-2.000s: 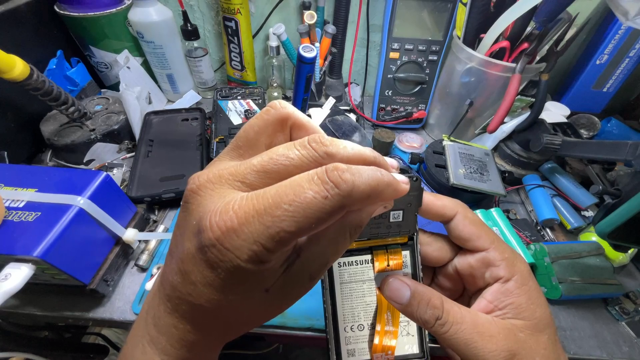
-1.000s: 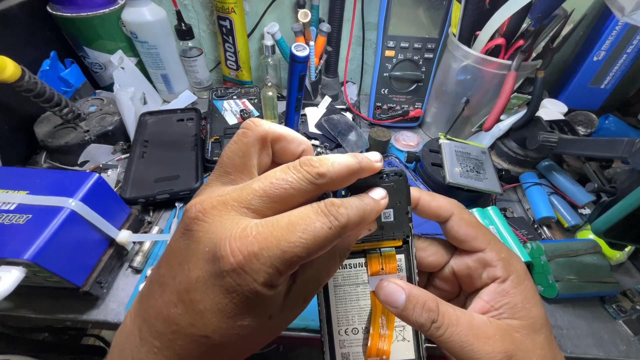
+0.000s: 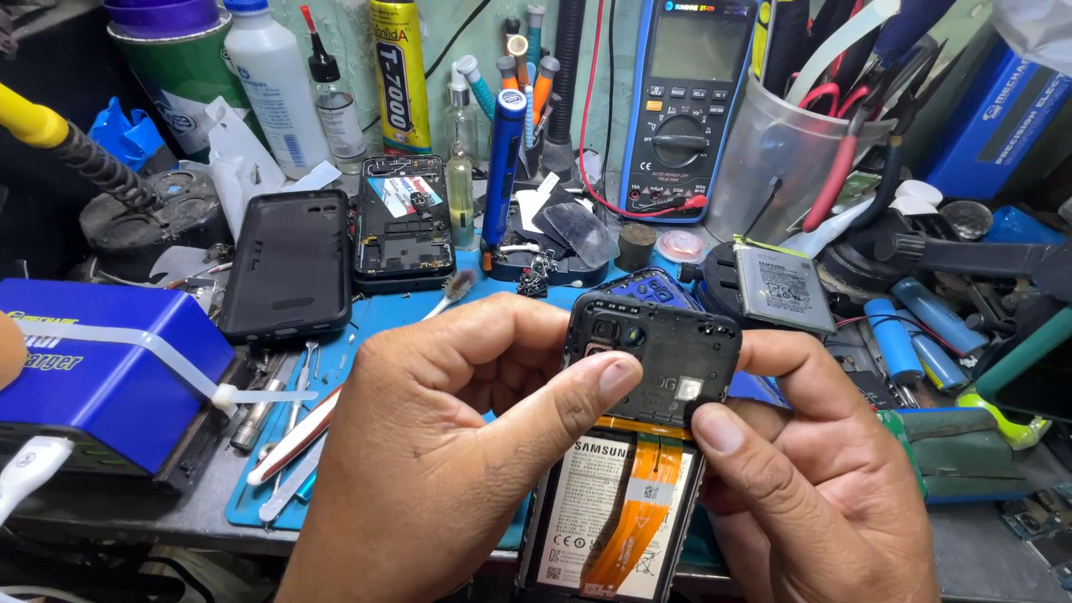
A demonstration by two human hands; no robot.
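An opened Samsung smartphone stands tilted between both hands, its white battery (image 3: 578, 502) and orange flex cable (image 3: 643, 511) showing below a black upper cover (image 3: 662, 368). My left hand (image 3: 444, 435) grips the cover's left side, its thumb lying over the cover near the camera openings. On the right, my right hand (image 3: 821, 469) holds the phone's edge, with the thumb at the cover's lower right corner and the index finger at its upper right edge. The fingers behind the phone are partly hidden. A blue phone back panel (image 3: 662, 289) lies behind it.
A blue repair mat (image 3: 385, 322) lies beneath, with tweezers and a brush on it. A black phone case (image 3: 287, 260), another opened phone (image 3: 404, 243) and a loose battery (image 3: 783, 285) are behind. A multimeter (image 3: 682, 126) stands at the back. A blue charger box (image 3: 100, 368) sits left, blue cells (image 3: 894, 339) right.
My left thumb now lies across the cover, where the left fingers were over its top before. My right thumb has moved from the flex cable up to the cover's corner.
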